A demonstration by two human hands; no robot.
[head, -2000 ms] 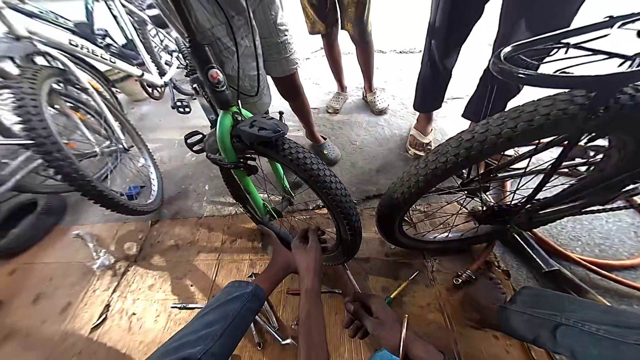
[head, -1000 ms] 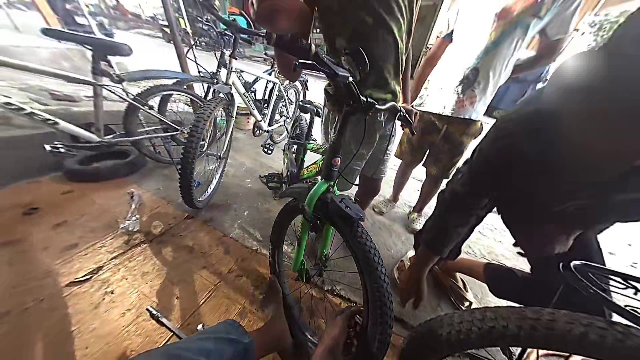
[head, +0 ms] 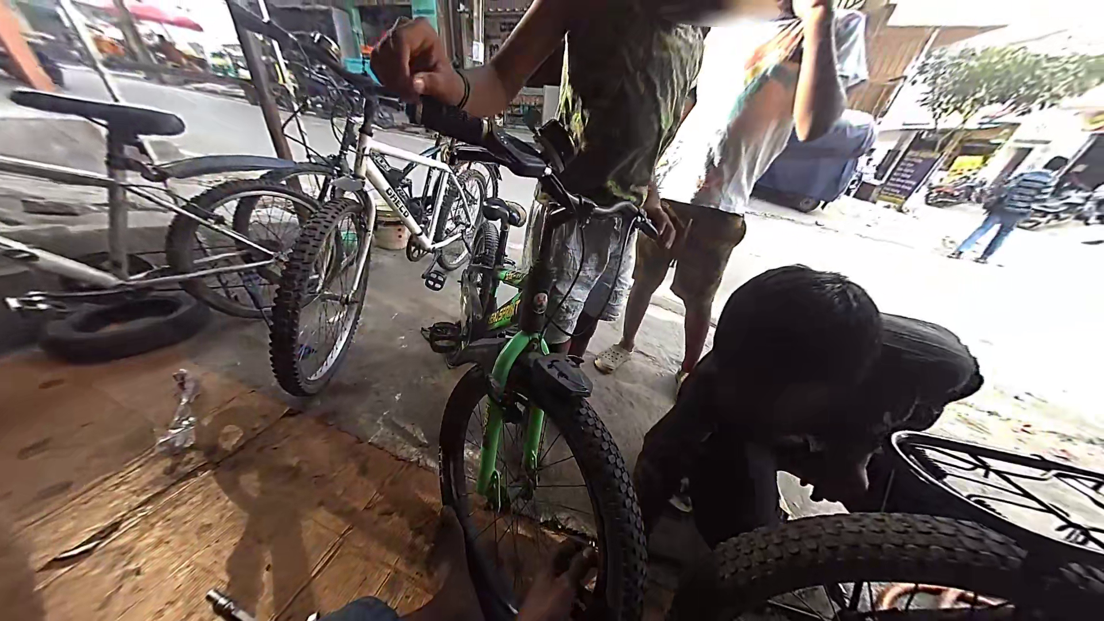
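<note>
A bicycle with a green front fork (head: 509, 388) stands upright, its knobby front tyre (head: 617, 509) low in the middle of the view. My left hand (head: 561, 580) is at the lower part of this wheel, with its fingers by the rim and spokes; whether they grip anything is too dark to tell. Beside the wheel's left side is my bare foot (head: 453, 552), below a bit of blue jeans (head: 362, 609). My right hand is out of view. A metal tool (head: 226, 604) lies on the brown board at the bottom left.
A person in black (head: 802, 379) bends low at the right, by another bicycle's tyre (head: 862, 548). Behind the green bicycle stand people, one with a hand (head: 418, 65) over the handlebar. White bicycles (head: 401, 194) and a loose tyre (head: 125, 326) are at the left. Crumpled foil-like material (head: 181, 414) lies on the board.
The view has tilted up strongly. My right hand, seen low beside the wheel two seconds ago, has left the view. The person in black has bent lower, head down.
</note>
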